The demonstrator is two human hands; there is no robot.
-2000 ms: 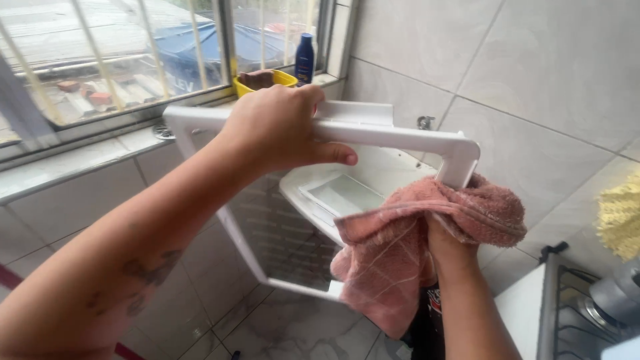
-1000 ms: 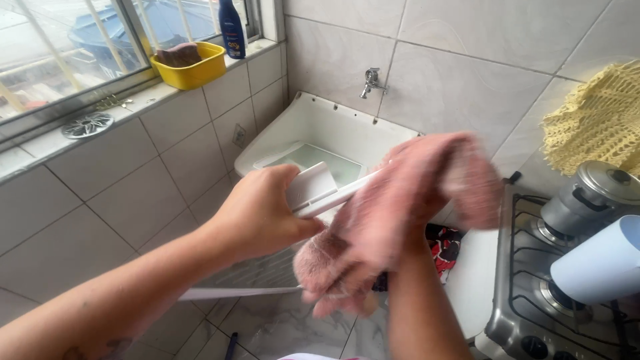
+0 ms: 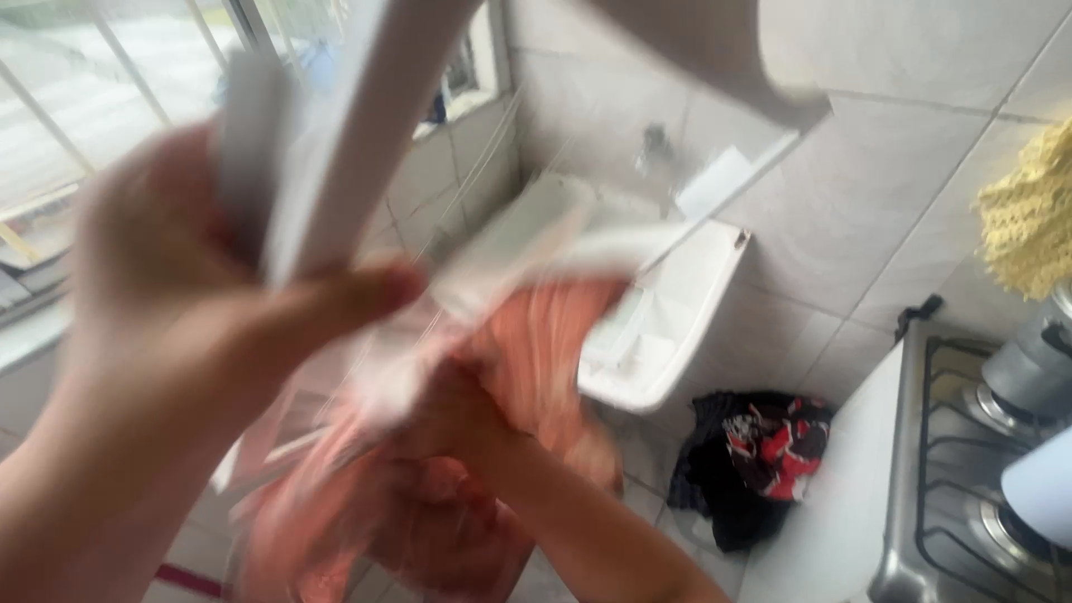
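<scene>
My left hand grips one side of a white-framed panel with a see-through middle, held up close at the upper left. The panel spans the view toward the upper right, tilted, with the sink visible through and beyond it. My right hand holds a pink cloth against the panel's lower part, and the cloth hangs down below the wrist. Both hands and the cloth are blurred by motion. Whether the panel's middle is glass or plastic I cannot tell.
A white sink with something pale inside stands against the tiled wall under a tap. Right of it are dark and red fabric, a gas stove, a metal pot and a yellow crocheted cloth. A barred window is at left.
The framed panel has been turned and raised closer to the view, after being seen nearly edge-on a second ago. The cloth has moved lower, with my right hand.
</scene>
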